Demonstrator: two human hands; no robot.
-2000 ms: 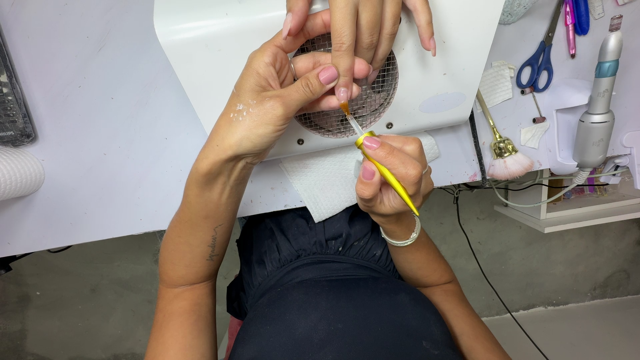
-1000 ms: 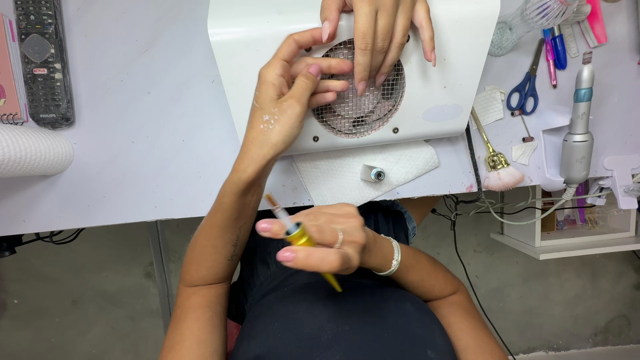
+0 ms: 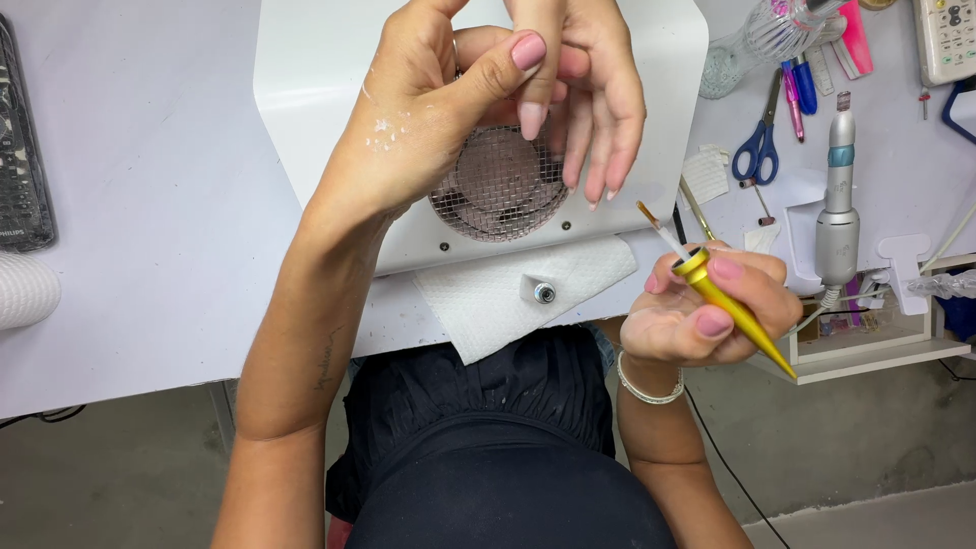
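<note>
My left hand grips a finger of another person's hand above the round mesh fan grille of a white nail dust collector. Off to the right, my right hand pinches a gold cap with a thin brush on it; the bristles, brownish at the tip, point up and left, apart from the other person's fingers. A small open bottle stands on a folded white paper towel at the table's near edge.
To the right lie blue-handled scissors, a nail drill handpiece in a white holder, pens and a glass vessel. A remote control and a paper roll are at the left. A cable hangs below the table's right part.
My right hand with the brush has moved right, away from the bottle and my lap. My left hand has closed around the other person's finger, which was loose one second ago.
</note>
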